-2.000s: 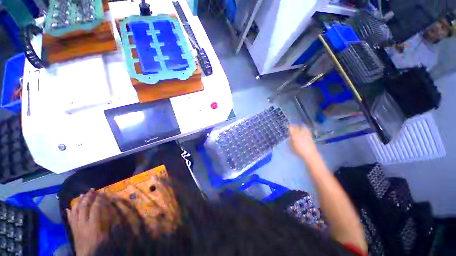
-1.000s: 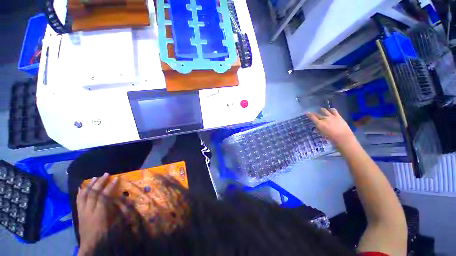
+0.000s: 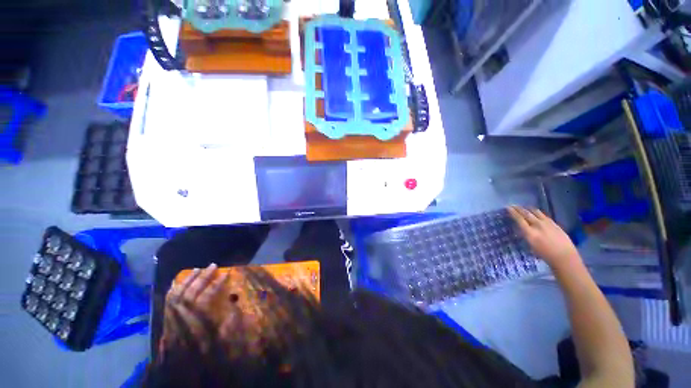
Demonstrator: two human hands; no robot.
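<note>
An orange jig base (image 3: 299, 279) lies on the black lap tray, its lower part hidden by dark hair. My left hand (image 3: 198, 299) rests on its left side with fingers spread. My right hand (image 3: 536, 231) is at the far right end of the clear blister tray (image 3: 462, 254), its fingertips at the tray's edge cells. Whether the fingers pinch a small part or the tray's edge cannot be told.
Ahead is a white machine (image 3: 220, 193) with a touchscreen (image 3: 301, 188), a teal frame with blue inserts (image 3: 354, 76) and a red button (image 3: 411, 183). A black module tray (image 3: 64, 280) lies on a blue stool at left. A bench (image 3: 648, 189) stands at right.
The view has shifted, so the machine and trays appear further right. My right hand stays at the blister tray's far end, its fingers closer together. My left hand stays on the orange jig base.
</note>
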